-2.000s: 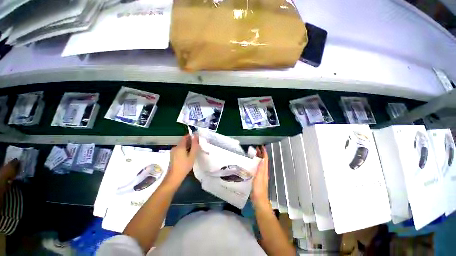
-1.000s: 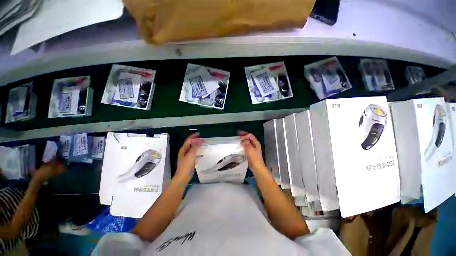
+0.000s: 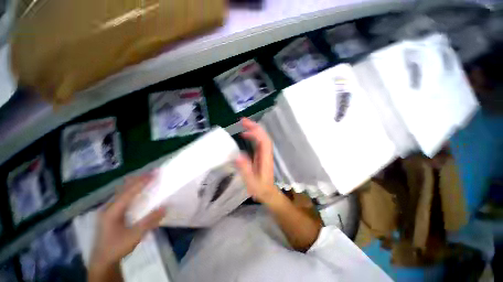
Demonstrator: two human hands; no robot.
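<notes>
A white printed carton [image 3: 190,190] is held in front of me, block-like and tilted, its device picture facing me. The view is blurred. My left hand [image 3: 124,220] grips its left end. My right hand [image 3: 256,165] is at its right end with fingers spread; whether it touches the carton is unclear. The carton stack [image 3: 342,126] stands to the right in an overlapping row. Part of the flat carton pile [image 3: 144,261] shows low left, partly hidden by my left hand.
Accessory kits [image 3: 178,113] lie spaced along the green belt [image 3: 135,129]. A brown wrapped parcel [image 3: 110,38] sits on the upper shelf [image 3: 242,41]. Blurred small packets [image 3: 52,253] are low left. Brown corrugated cartons [image 3: 422,201] are on the floor at right.
The view has turned right and tilted. The carton has become block-like and is lifted, its white side showing. My right hand's fingers have spread; my left hand has moved to the carton's left end.
</notes>
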